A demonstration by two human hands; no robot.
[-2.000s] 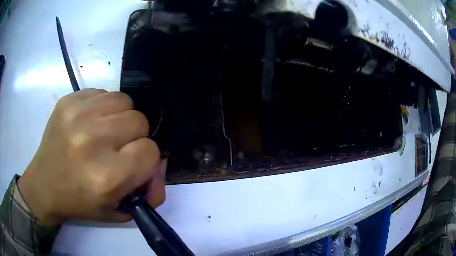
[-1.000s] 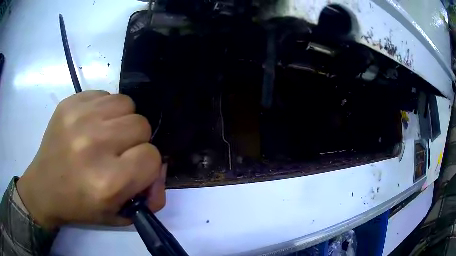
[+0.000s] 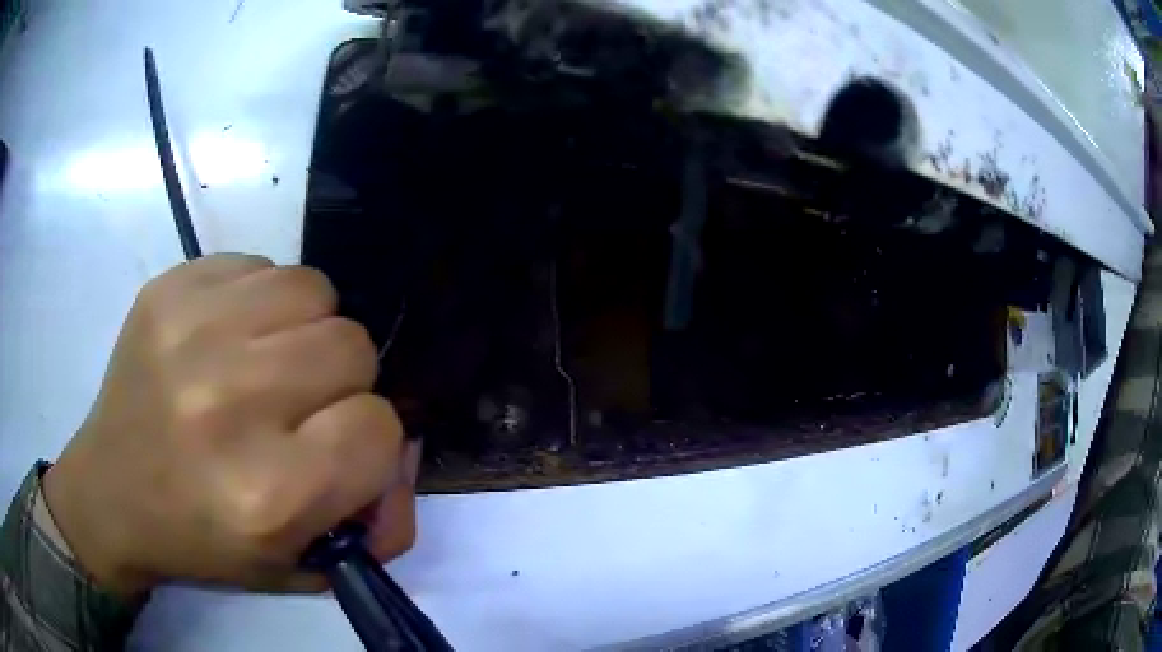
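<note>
My left hand (image 3: pixel 242 420) is at the left, a fist shut on a long screwdriver (image 3: pixel 166 159). Its thin dark shaft sticks out above the fist towards the upper left, and its black handle comes out below, cut off by the bottom edge. The fist covers the lower left corner of the large black oil pan recess (image 3: pixel 790 344). The tilted white sewing machine head (image 3: pixel 981 96), with dark stains, hangs over the recess's upper side. Details inside the recess are too dark to tell. My right hand is not in view.
The white table (image 3: pixel 714 535) surrounds the recess, its metal-like edge strip curving along the bottom. Below it are a blue basket (image 3: pixel 924 605) and clear plastic. A small inset tray (image 3: pixel 1051 427) lies at the right. Checked cloth (image 3: pixel 1109 497) shows at the right edge.
The machine head's stained edge has come lower over the recess, covering more of its upper right side. The view has shifted slightly. My left hand still grips the screwdriver in nearly the same place.
</note>
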